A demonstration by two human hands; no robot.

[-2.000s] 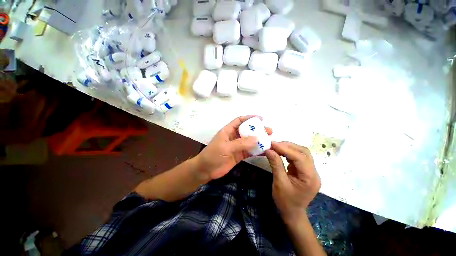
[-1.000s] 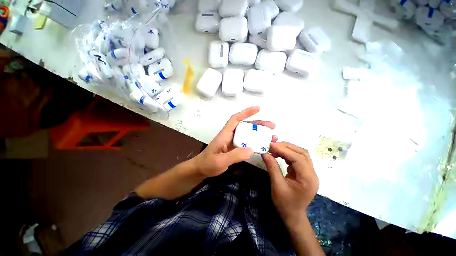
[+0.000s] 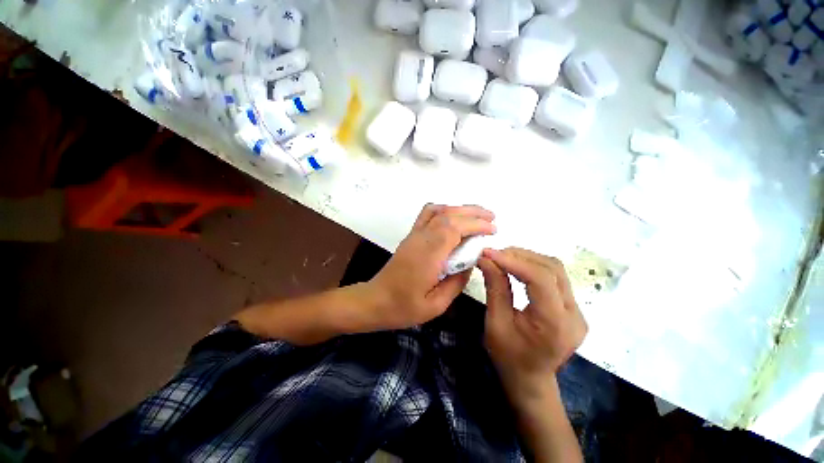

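A white rounded case [image 3: 464,256] is in my left hand [image 3: 425,264] above the table's front edge, tilted so a narrow side shows, with my fingers over its top. My right hand [image 3: 533,312] has thumb and forefinger pinched together at the case's right end. Whether film is between those fingertips is too small to tell. Bare white cases [image 3: 459,81] lie in a cluster at the back middle. Blue-marked wrapped cases lie in a clear plastic bag [image 3: 237,77] at the back left.
A yellow tape strip [image 3: 350,113] lies between bag and cluster. White strips [image 3: 673,63] lie crossed at right rear, near a bag of blue-marked cases [image 3: 795,36]. A pale see-through heap [image 3: 687,235] is on the right. An orange stool [image 3: 154,201] stands below the table's left edge.
My left hand has turned the case from its broad blue-marked face to a narrow side, fingers now over it. My right fingertips stay at its right end. The view has shifted, raising the table items in the picture.
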